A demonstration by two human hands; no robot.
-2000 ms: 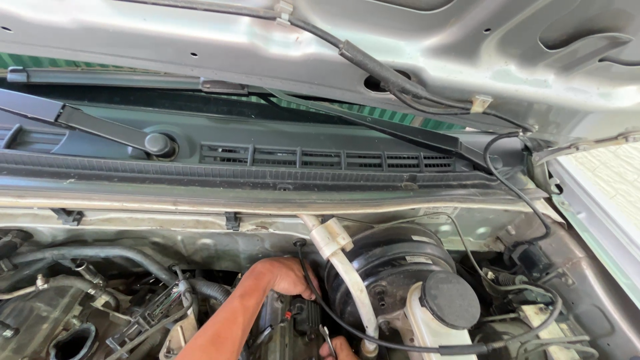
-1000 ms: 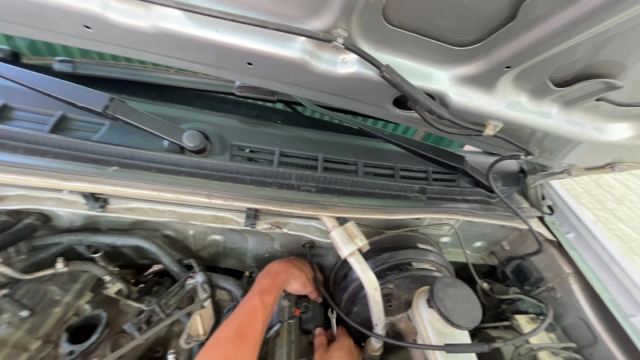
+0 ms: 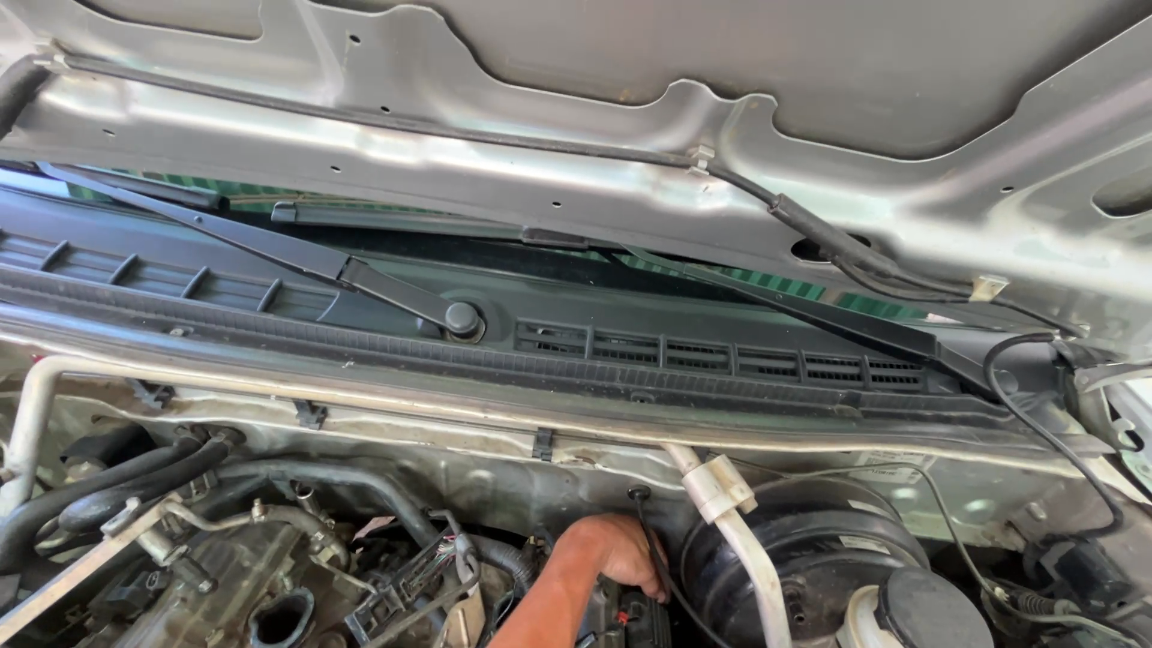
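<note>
My left hand (image 3: 621, 551) reaches down behind the engine near the firewall, bent at the wrist. Its fingertips are at the edge of a black plastic part (image 3: 643, 621) with a small red piece on it; whether they grip anything is hidden. A thin black cable (image 3: 650, 549) runs down from a firewall grommet beside the fingers. To the right of the hand are a metal pipe (image 3: 751, 567) with a clamp block and the round black brake booster (image 3: 810, 549). My right hand is outside the frame.
The raised hood (image 3: 540, 117) spans the top, with a hose clipped beneath it. Below it lie the wiper arm (image 3: 396, 292) and cowl grille (image 3: 666, 351). Engine hoses (image 3: 342, 477) and an open port (image 3: 281, 617) are at left; a reservoir cap (image 3: 931, 612) is at lower right.
My right hand, seen earlier at the bottom edge with a metal tool, is out of view now. My left hand remains near the firewall. The view has shifted.
</note>
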